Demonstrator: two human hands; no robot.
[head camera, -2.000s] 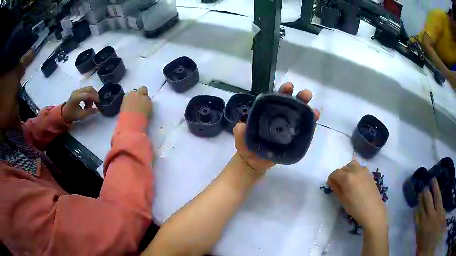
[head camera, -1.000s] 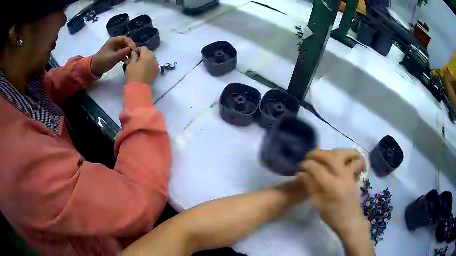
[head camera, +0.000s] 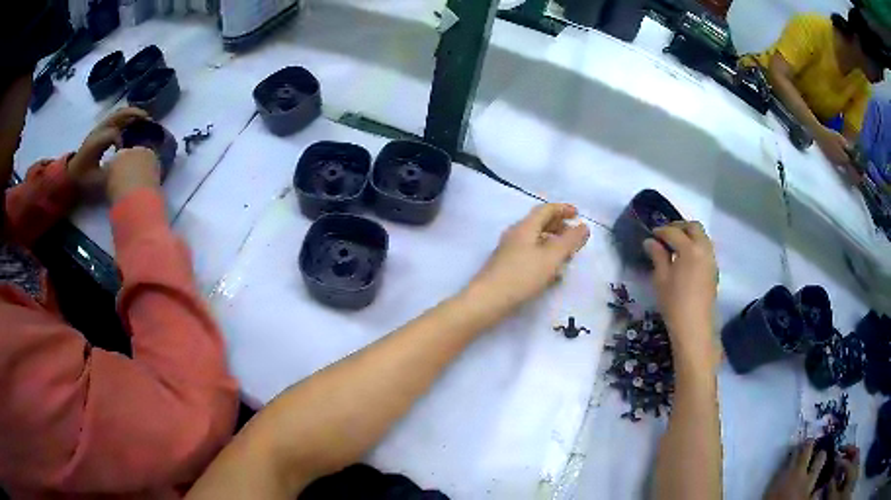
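Observation:
My left hand (head camera: 532, 256) is over the white bench cover, fingers apart, holding nothing. My right hand (head camera: 686, 269) has its fingers on the near rim of a dark plastic housing (head camera: 632, 234), which stands open side up; the hand hides part of it. A pile of small dark inserts (head camera: 640, 366) lies beside my right wrist, and one loose insert (head camera: 572, 328) lies left of the pile. A housing (head camera: 343, 262) stands open side up in front of two touching housings (head camera: 332, 179) (head camera: 408, 182), left of my left hand.
A green post (head camera: 459, 83) rises behind the housings. Another housing (head camera: 288, 100) stands farther back. At left, a person in a salmon sleeve (head camera: 147, 234) handles a housing. At right are more housings (head camera: 762, 332) and another person's hands (head camera: 816, 474). A person in yellow (head camera: 806, 59) sits opposite.
The housing my left hand held now stands before the two touching ones, let go. My right hand has moved to the housing at right. The view has shifted.

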